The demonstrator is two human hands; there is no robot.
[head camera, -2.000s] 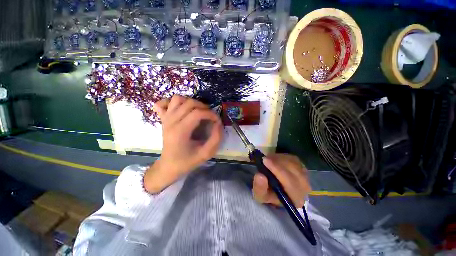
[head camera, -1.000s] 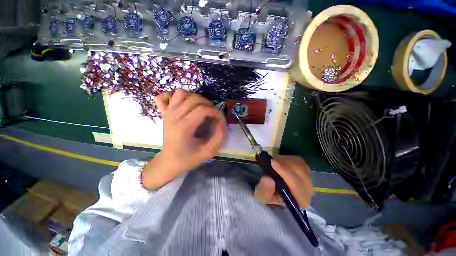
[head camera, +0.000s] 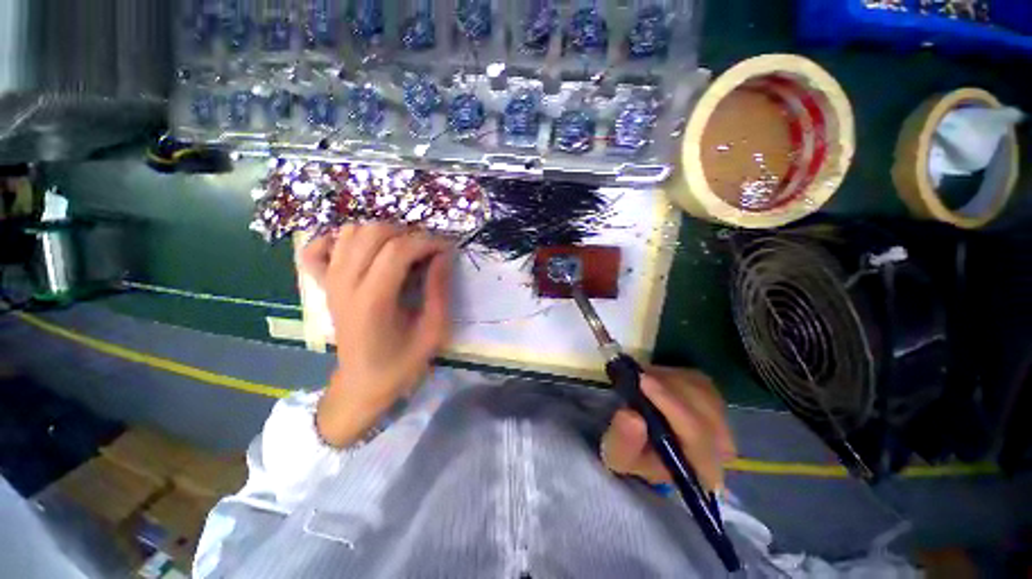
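Observation:
My right hand (head camera: pixel 670 428) grips the black handle of the soldering iron (head camera: pixel 665 435). Its metal tip is at the lower edge of the small bluish circuit board (head camera: pixel 562 268), which sits on the left part of the red-brown fixture block (head camera: pixel 596 273). My left hand (head camera: pixel 383 322) is left of the block, over the white sheet, with its fingertips at the lower edge of the silver parts with red leads (head camera: pixel 340 198). What its fingers hold cannot be made out. Thin solder wire (head camera: pixel 215 295) runs from the left toward this hand, and a faint thin strand shows right of it.
Black lead wires (head camera: pixel 538 215) lie behind the block. The blister tray (head camera: pixel 453 141) spans the back. A masking tape roll (head camera: pixel 698 170) and a smaller tape roll (head camera: pixel 910 170) stand back right, a black fan (head camera: pixel 798 328) on the right, a blue bin (head camera: pixel 894 32) at top right, a solder spool (head camera: pixel 54 249) far left.
My left hand has moved left, away from the board and block, and its fingers look more extended. The iron's tip stays at the board. The camera view has shifted.

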